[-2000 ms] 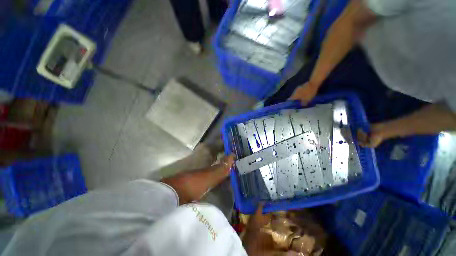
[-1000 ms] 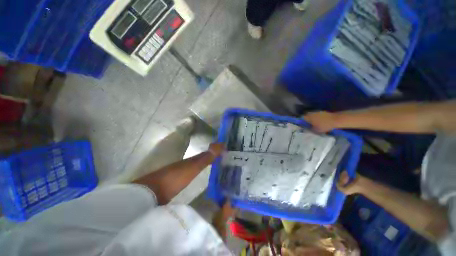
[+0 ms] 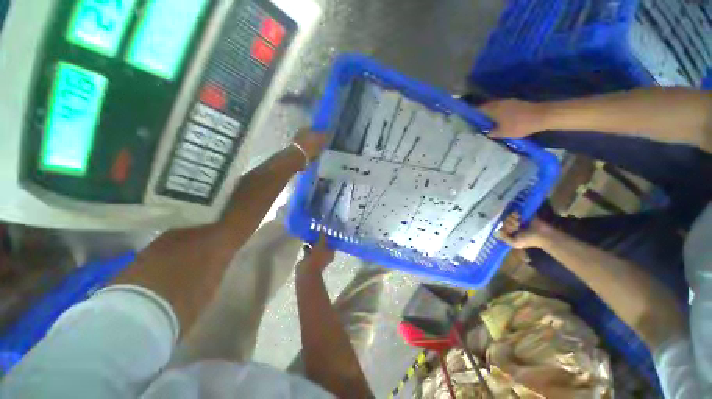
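Note:
A blue plastic crate (image 3: 425, 269) filled with silver-grey punched metal plates (image 3: 398, 179) is in the middle of the view, tilted in the picture. One long plate lies across the others. My left hand (image 3: 311, 148) grips the crate's near end at the upper corner. My right hand (image 3: 315, 255) grips the lower corner; its fingers are partly hidden by the rim. Another person's hands (image 3: 517, 118) hold the far end. The cream scale indicator head (image 3: 258, 117) is large at upper left, with green-lit displays. The scale platform is not visible, so contact with the crate cannot be told.
Another crate of plates (image 3: 554, 47) stands at upper right. Crumpled gold-brown wrapping (image 3: 546, 351) and a dustpan with red parts (image 3: 429, 331) lie at lower right, beside yellow-black floor tape (image 3: 406, 376). A blue crate (image 3: 70, 296) shows at the left edge.
The crate has moved up and left in the picture, over where the scale platform showed. The indicator head appears much larger, and its displays are now lit green. Both people still hold the crate.

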